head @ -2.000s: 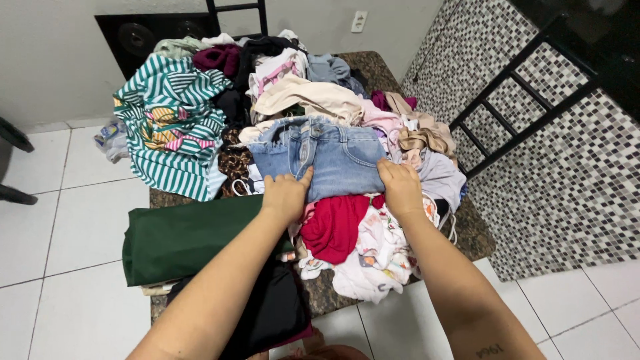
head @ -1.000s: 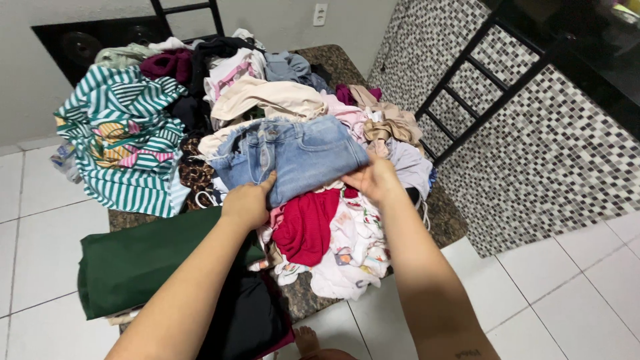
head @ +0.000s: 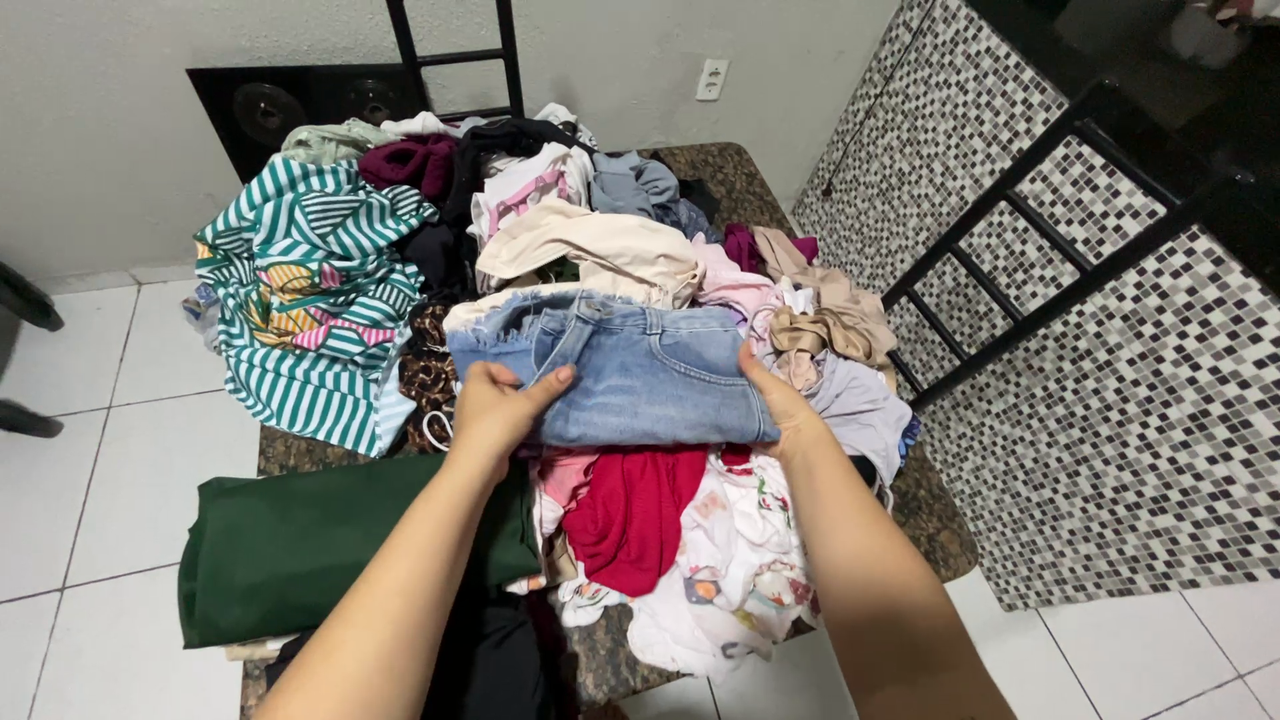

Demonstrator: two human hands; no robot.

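Light-blue denim jeans or shorts (head: 650, 370), folded over with a frayed edge at the left, lie across the middle of a heap of clothes. My left hand (head: 510, 405) grips them near the waistband and fly, thumb on top. At their right end my right hand (head: 775, 400) holds the side edge, its fingers partly hidden. Below the denim are a red cloth garment (head: 635, 520) and a white printed garment (head: 730, 570). A cream garment (head: 600, 245) lies just behind it, and a green-and-white striped garment (head: 310, 310) is at the left.
A granite tabletop (head: 735, 180) carries the heap. Folded dark green fabric (head: 320, 550) lies at the front left, beside black fabric (head: 490, 650). Black metal chair frames (head: 1030, 235) stand at the right and behind. A mosaic-tiled counter side (head: 1130, 420) borders the right.
My right hand has shifted its hold along the right end of the denim, which stays between both hands. The view has moved about somewhat.
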